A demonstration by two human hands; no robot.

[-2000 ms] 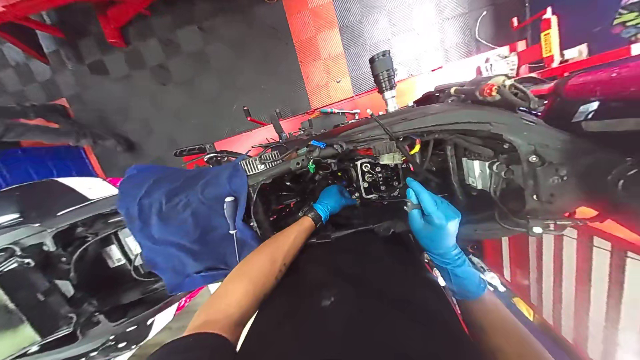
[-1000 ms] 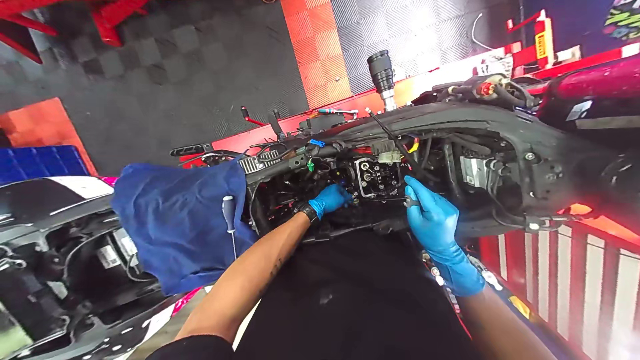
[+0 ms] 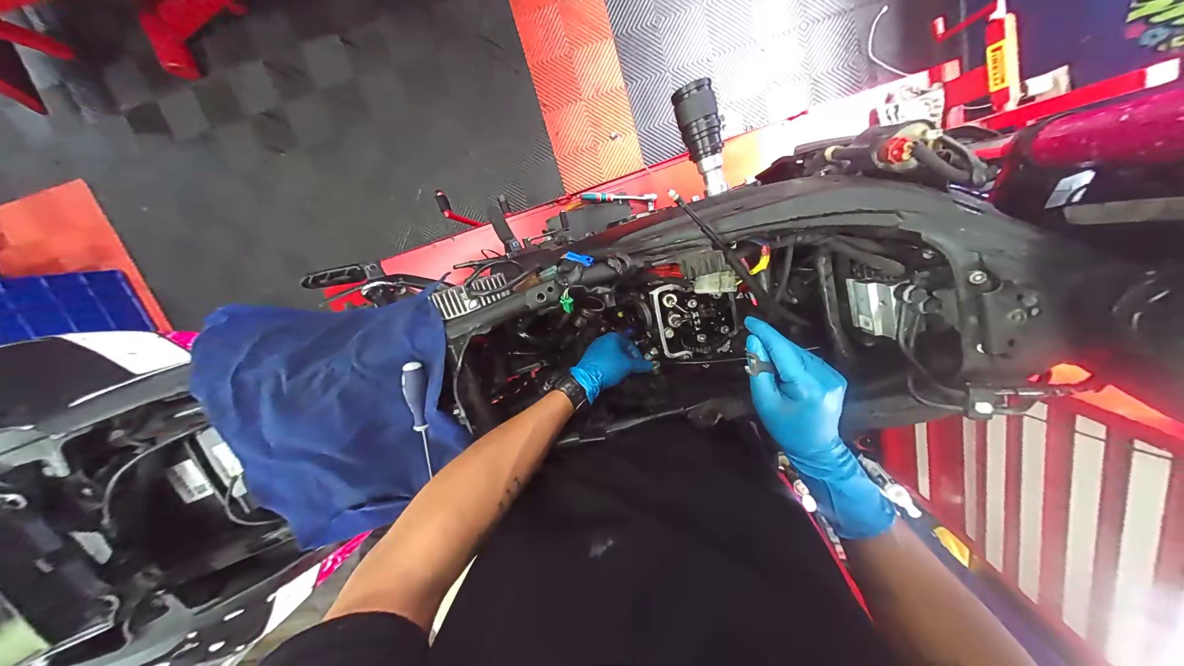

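Note:
An uncovered engine cylinder head lies within the frame of a motorcycle or scooter. My left hand, in a blue glove, reaches into the engine bay just left of it; the fingertips are low among dark parts, and whether they grip anything is unclear. To the right of the cylinder head is my right hand, also blue-gloved, with its fingers closed on a small dark metal piece. A screwdriver with a grey-blue handle rests on a blue cloth draped over the bodywork.
Beyond the frame stand a black and silver cylindrical part and a ratchet wrench. A black cable or hose crosses above the engine bay. Green and blue connectors sit left of the cylinder head. Another stripped vehicle body is at left.

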